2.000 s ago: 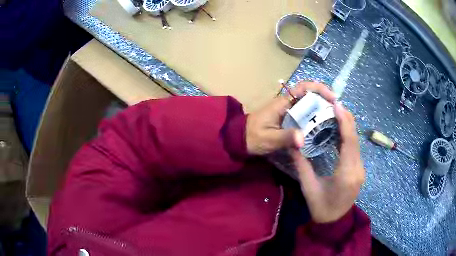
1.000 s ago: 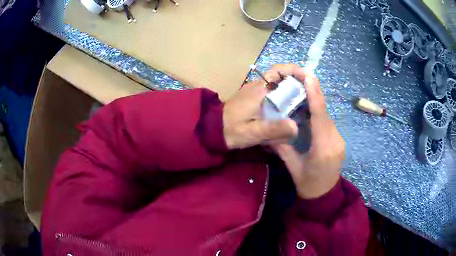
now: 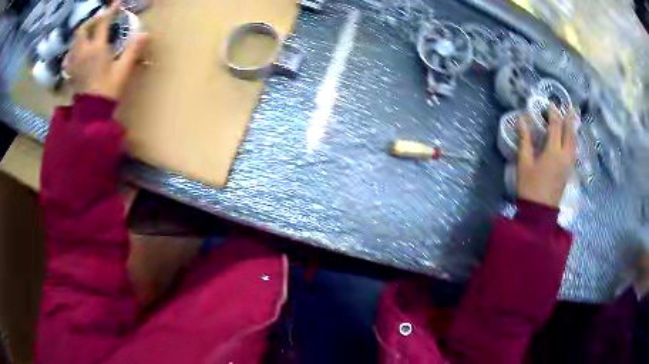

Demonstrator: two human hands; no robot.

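Note:
My left hand (image 3: 99, 60) is at the upper left, over the cardboard sheet (image 3: 188, 106). A round white-grey grille (image 3: 128, 30) shows between its thumb and fingers. Blur hides whether the hand grips it. My right hand (image 3: 544, 167) is at the right, its fingers on a group of round grey fan heads (image 3: 551, 96). The contact is blurred, so I cannot tell whether it grips one.
An empty ring housing (image 3: 252, 50) lies on the cardboard's right part. A yellow-handled screwdriver (image 3: 415, 149) lies on the shiny bench covering (image 3: 356, 192). A bladed fan part (image 3: 445, 47) and small loose parts are at the far side. Another person's hand (image 3: 632, 263) shows blurred at the right edge.
My hands have moved apart, the left to the upper left and the right to the right-hand parts. The fan unit they held together is no longer between them. The view has shifted right.

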